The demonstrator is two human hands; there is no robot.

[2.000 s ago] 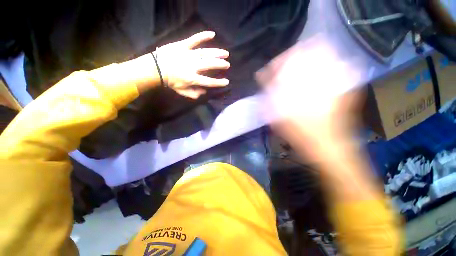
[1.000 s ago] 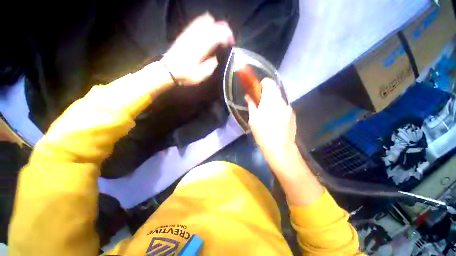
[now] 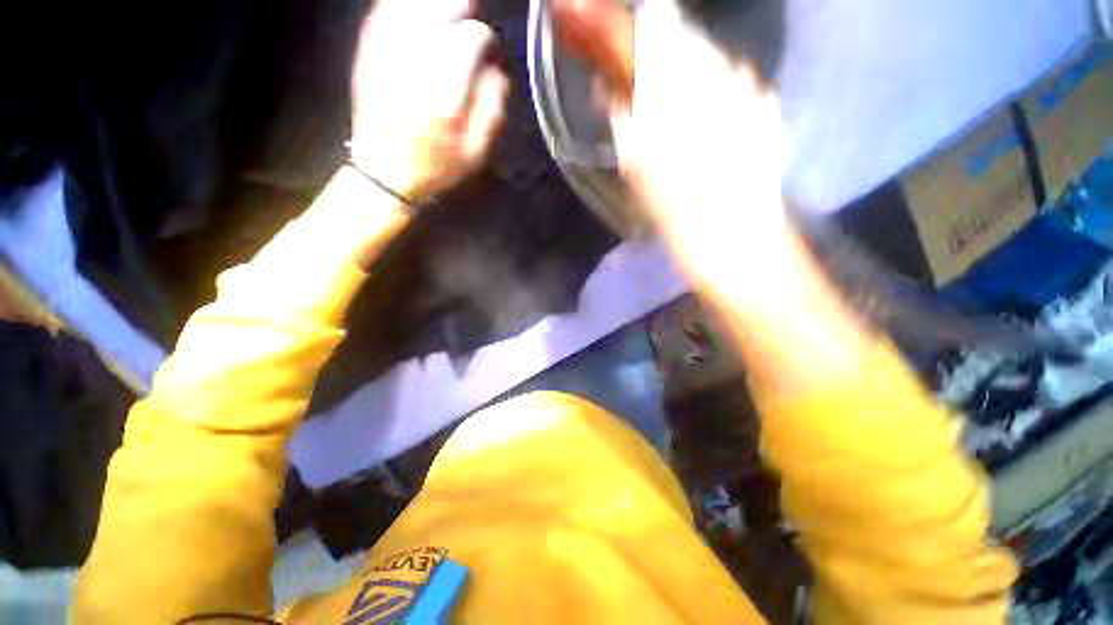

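Observation:
The black garment piece (image 3: 244,110) lies spread over the lilac pressing table (image 3: 415,409). My right hand (image 3: 696,122) is closed around the reddish handle of the iron (image 3: 580,104), which is partly cut off by the top edge. The iron lies at the right part of the black cloth. My left hand (image 3: 421,104) is on the black cloth left of the iron, blurred, fingers curled in; whether it pinches the cloth is hard to tell.
A cardboard box (image 3: 970,202) stands right of the table. Blue material (image 3: 1013,263) and pale scraps lie beside and below it. A dark blurred hose (image 3: 891,293) trails right behind my right forearm. The table's front edge runs diagonally before my body.
The right hand first came away from the parked iron's side blurred, then held the iron on the cloth. Since then both hands and the iron have moved farther up, the left hand also slightly left.

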